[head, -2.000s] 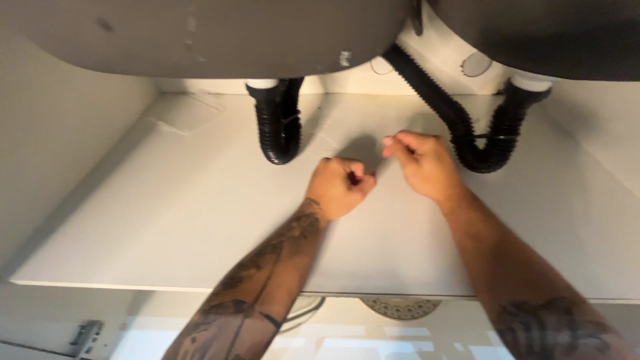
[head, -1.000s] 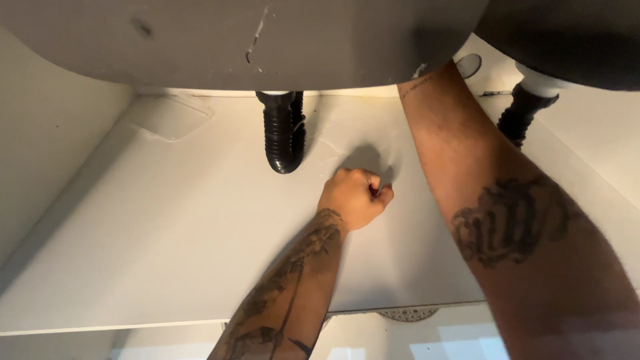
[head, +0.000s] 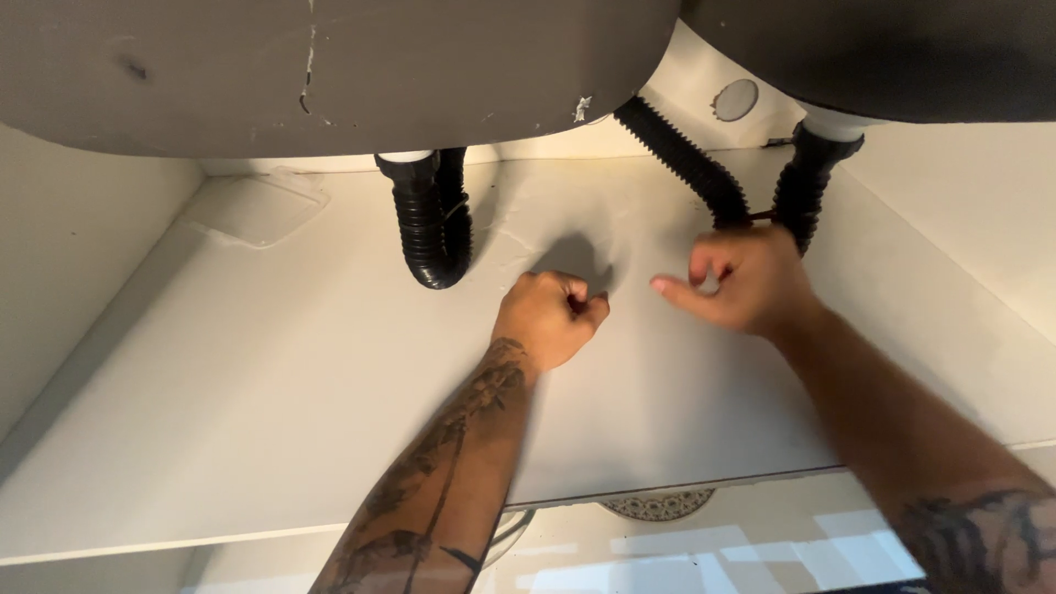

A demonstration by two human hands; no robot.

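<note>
Beneath two sink basins lies a white cabinet floor panel point(head: 330, 346). Near its middle, my left hand point(head: 551, 318) is curled into a loose fist; whether anything small is inside it I cannot tell. To its right my right hand point(head: 742, 285), slightly blurred, has bent fingers and an extended thumb, with nothing visible between them. It overlaps the black corrugated drain hose point(head: 681, 157) under the right basin and hides its lower bend. A second black corrugated drain trap point(head: 429, 231) hangs from the left basin, to the upper left of my left hand.
The left basin's underside point(head: 346, 74) and the right basin's underside point(head: 899, 58) hang low overhead. A round wall cover point(head: 736, 100) is at the back. A dried, rectangular outline point(head: 260, 210) marks the panel's back left. A patterned round object point(head: 660, 503) shows below the front edge.
My right hand, hidden behind the left basin one second ago, has come back down into sight near the right hose. My left hand remains a loose fist near the middle.
</note>
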